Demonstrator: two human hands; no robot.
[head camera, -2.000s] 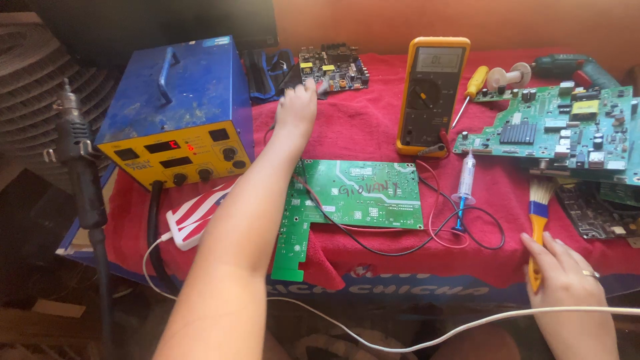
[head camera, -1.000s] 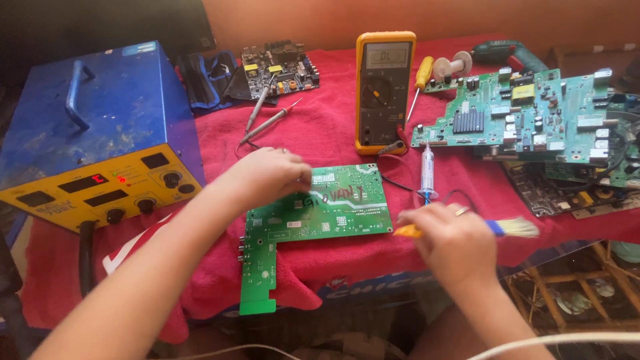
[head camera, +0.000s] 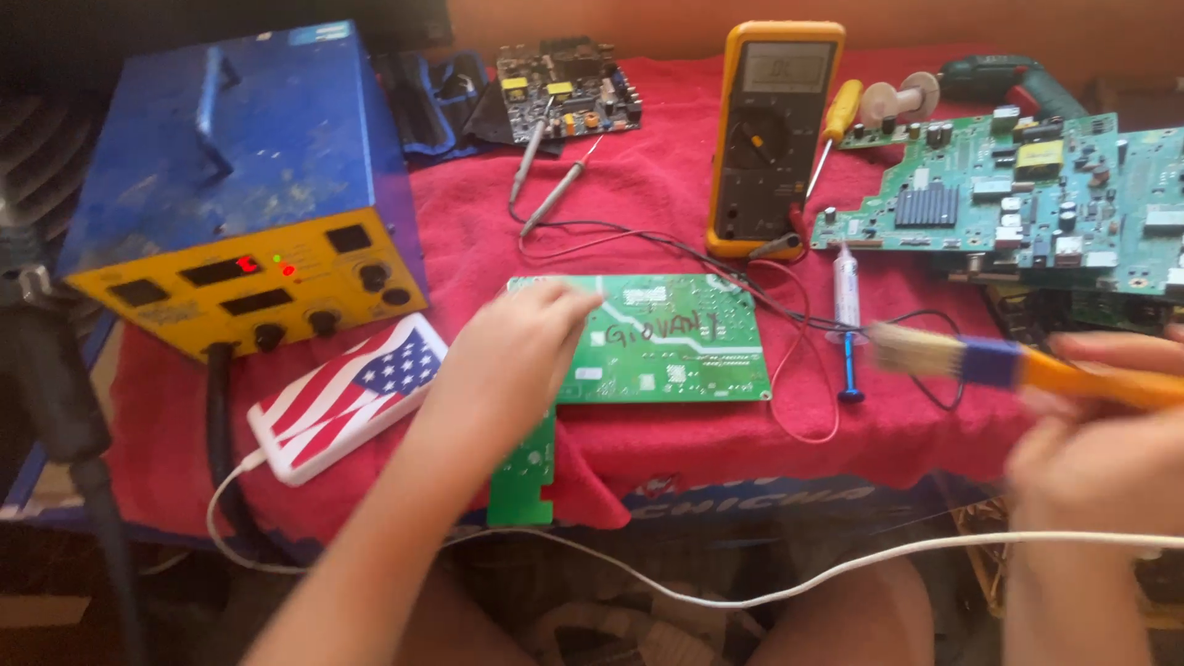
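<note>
My left hand (head camera: 518, 351) rests over the upper left part of a green circuit board (head camera: 666, 370), which lies on a red cloth and bears handwriting. Whether its fingers pinch the board cannot be told. At the right, blurred, my right hand (head camera: 1082, 435) holds a paint brush (head camera: 990, 361) by its orange handle, bristles pointing left. Between brush and board lies a syringe (head camera: 846, 305) with a blue plunger. A yellow-cased multimeter (head camera: 775, 139) stands behind the board. Its two test probes (head camera: 555, 196) lie on the cloth, one tip touching or over a small populated board (head camera: 569, 92).
A blue and yellow rework station (head camera: 250, 185) stands left, beside a flag-patterned power bank (head camera: 351, 398). Stacked circuit boards (head camera: 1017, 194), a yellow-handled screwdriver (head camera: 840, 111), a spool (head camera: 897, 97) and a green power tool (head camera: 1008, 79) are at right. A white cable (head camera: 740, 601) crosses the front.
My left hand has come from the small board at the back to the green board. The brush, earlier upright at the right, now lies sideways in my right hand, bristles left.
</note>
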